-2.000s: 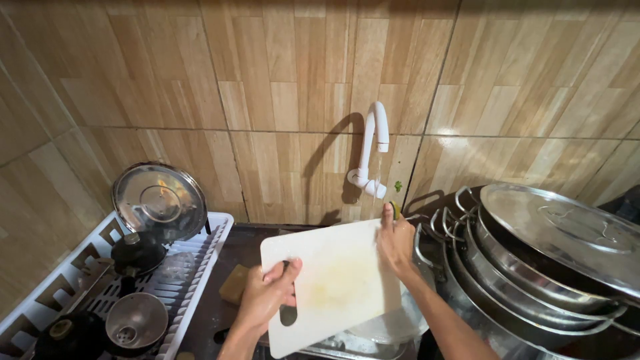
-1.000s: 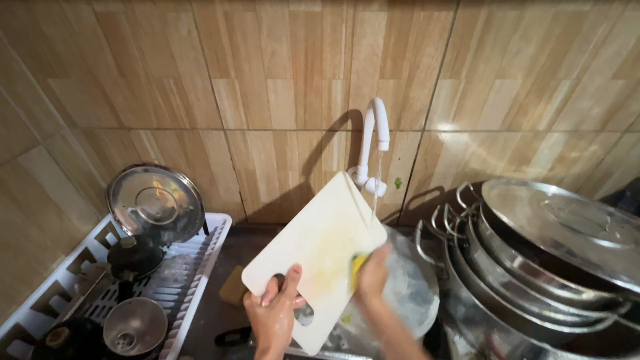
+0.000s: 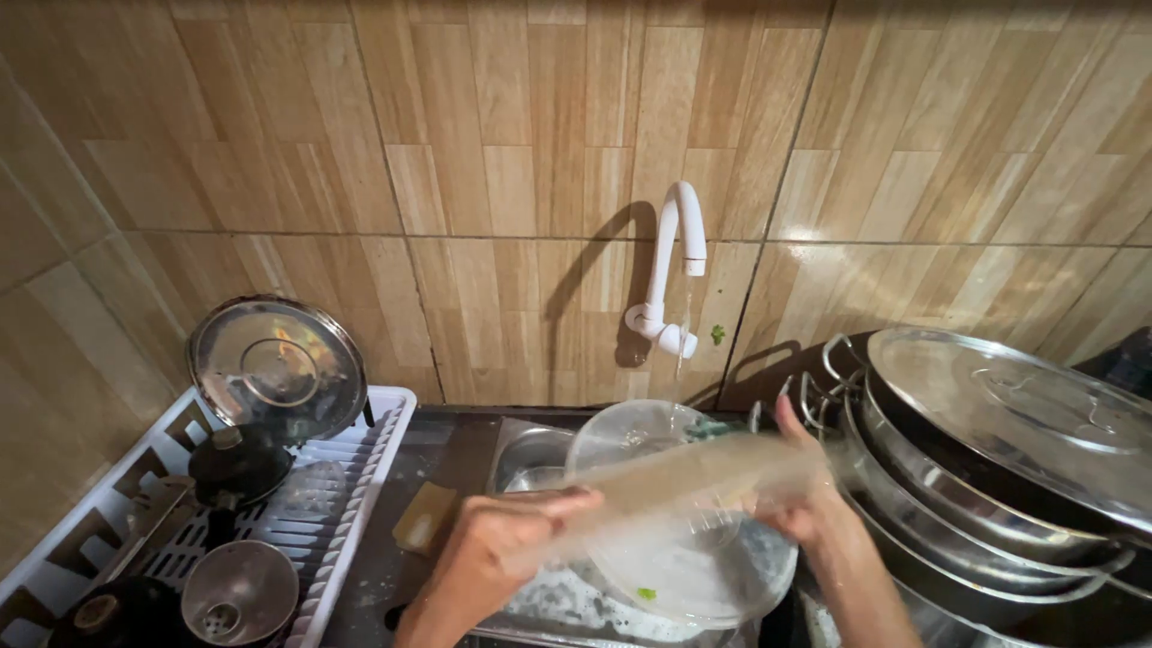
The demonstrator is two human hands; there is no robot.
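Note:
A white cutting board (image 3: 666,490), blurred by motion, is tilted nearly edge-on between my hands. My left hand (image 3: 504,540) grips its left end. At its right end my right hand (image 3: 801,490) holds on with the thumb raised; whether a sponge is in that hand is hidden by blur. Below the board a translucent plastic bowl (image 3: 693,576) and a second clear round piece (image 3: 630,427) lie over the steel sink (image 3: 531,450). Water trickles from the white faucet (image 3: 679,261) above them.
On the left stands a white dish rack (image 3: 382,468) with a steel lid (image 3: 277,369), a small black pan (image 3: 236,468) and a metal cup (image 3: 239,589). A yellowish sponge (image 3: 425,517) lies on the dark counter. Stacked steel pots (image 3: 981,486) under a lid (image 3: 1035,387) crowd the right side.
The cutting board has gone from showing its broad face to nearly edge-on, lower over the bowl. My right hand has moved from the board's face to its right end.

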